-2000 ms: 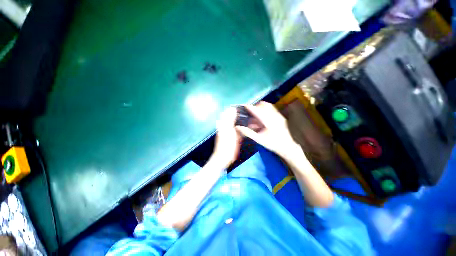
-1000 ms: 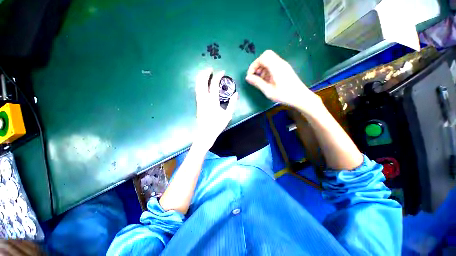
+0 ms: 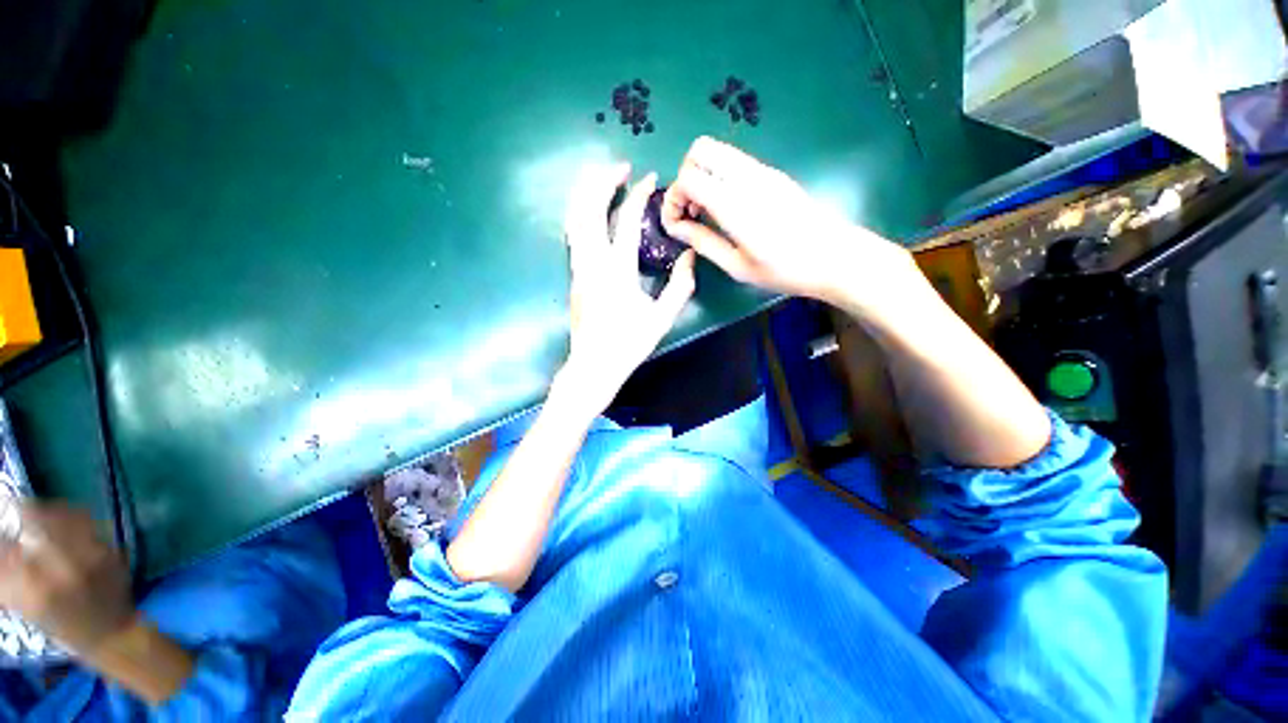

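The round black housing [image 3: 656, 243] is on the green table near its front edge. My left hand [image 3: 610, 276] grips it between thumb and fingers from the left. My right hand [image 3: 742, 219] is at its right side, with pinched fingertips over its upper right part and hiding some of it. Whether the right fingertips hold a small piece cannot be seen. Two little piles of small black inserts, one pile [image 3: 631, 108] and another pile [image 3: 735, 100], lie on the table beyond my hands.
An open carton [image 3: 1052, 71] stands at the upper right. The press base with a green button [image 3: 1071, 379] is at the right. A yellow button box [image 3: 17, 304] and black cable are at the left. Another person's hand [image 3: 64, 572] is at the lower left.
My right hand has moved left from beside the piles onto the housing, which my left hand still holds. Another person's hand has appeared at the lower left. The view has shifted slightly.
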